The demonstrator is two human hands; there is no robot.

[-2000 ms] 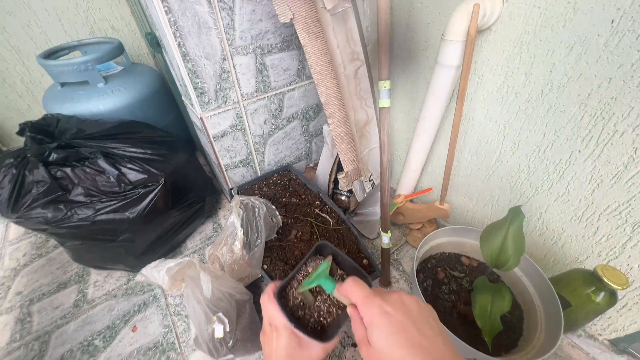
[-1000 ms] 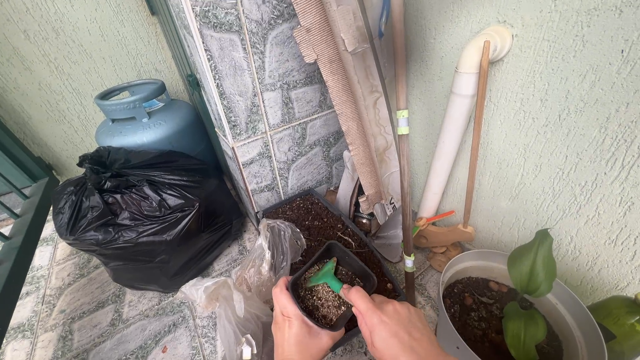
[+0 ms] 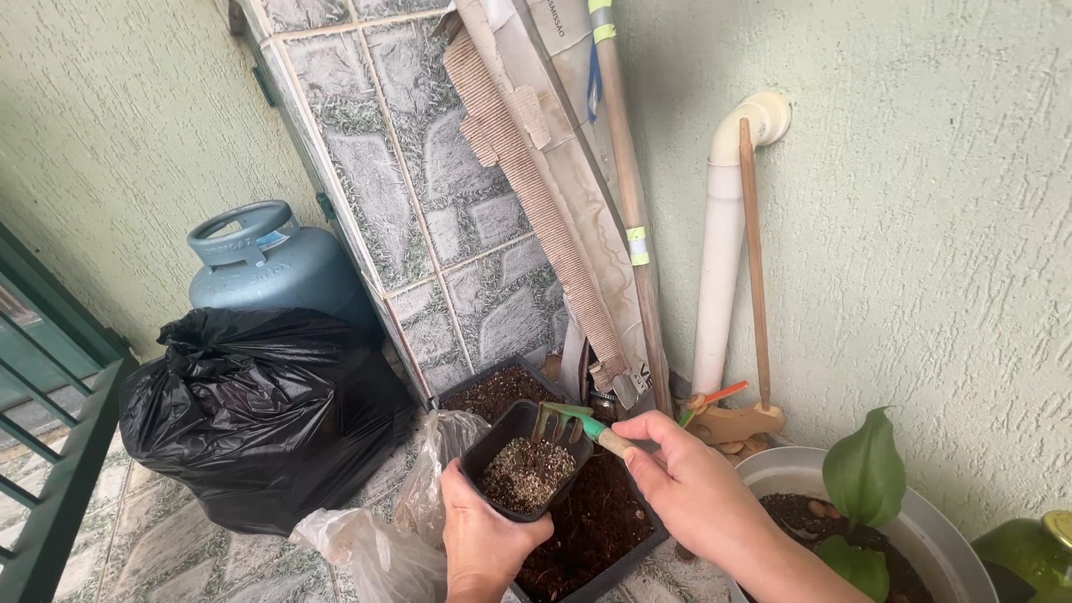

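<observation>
My left hand (image 3: 490, 532) grips a small square black plastic pot (image 3: 479, 459), which is partly filled with a pale, grainy soil mix (image 3: 529, 476). In my right hand (image 3: 691, 477) is the wooden handle of a small green hand rake (image 3: 591, 425); its tines hang at the pot's far inner rim, above the mix. Below the pot lies a larger dark planter tray (image 3: 649, 536) of brown soil, partly hidden by the pot and my hands. Clear plastic bags (image 3: 377, 553) lie against the tray's left side.
A black garbage bag (image 3: 260, 419) and a blue gas cylinder (image 3: 280, 272) stand left, beside a green metal gate (image 3: 71, 486). Cardboard (image 3: 553, 201) and a pole (image 3: 624, 159) lean behind the tray. Right are a white pipe (image 3: 718, 276), a potted plant (image 3: 863, 469) and a green glass jar (image 3: 1026, 553).
The rake has lifted from the middle of the mix to the pot's far rim, and more of its handle and tines show. The view has shifted.
</observation>
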